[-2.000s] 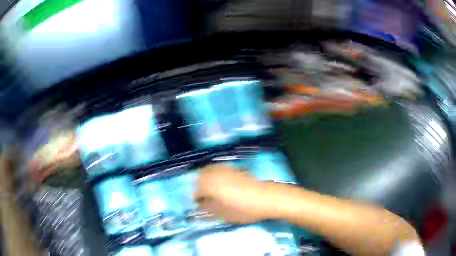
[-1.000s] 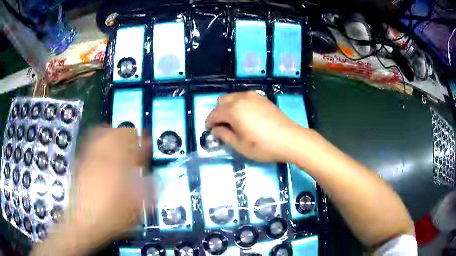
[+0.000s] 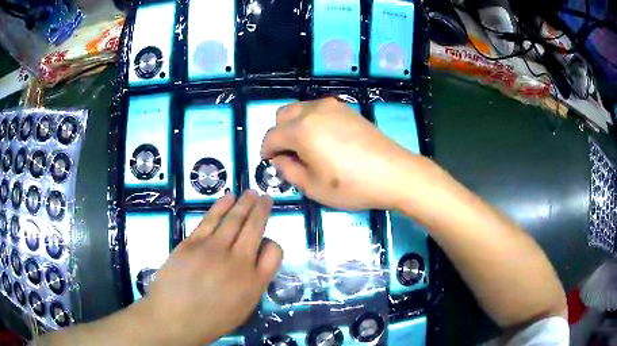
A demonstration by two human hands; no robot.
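Note:
A black pocket tray (image 3: 274,84) holds rows of light blue panels (image 3: 209,135). My right hand (image 3: 325,155) is over the middle panel of the second row, its curled fingertips on a black-and-silver disc (image 3: 270,177) lying on that panel. My left hand (image 3: 216,260) lies flat over the third row, fingers extended, fingertips near the lower edges of the second-row panels; it holds nothing visible. Other panels carry discs, such as this disc (image 3: 208,176). Some top-row panels show only a faint circle. A clear sticker sheet (image 3: 325,311) with discs lies over the tray's lower part.
Stacked sticker sheets (image 3: 34,203) lie left of the tray, and another sheet (image 3: 601,196) is at the far right. Red-lettered plastic wrappers (image 3: 487,71) and tangled cables (image 3: 534,40) are at the upper right. The green bench (image 3: 487,182) shows between.
The view has shifted, with the tray lower parts seen closer. My left hand has moved right onto the third row. My right hand stays at the same middle disc.

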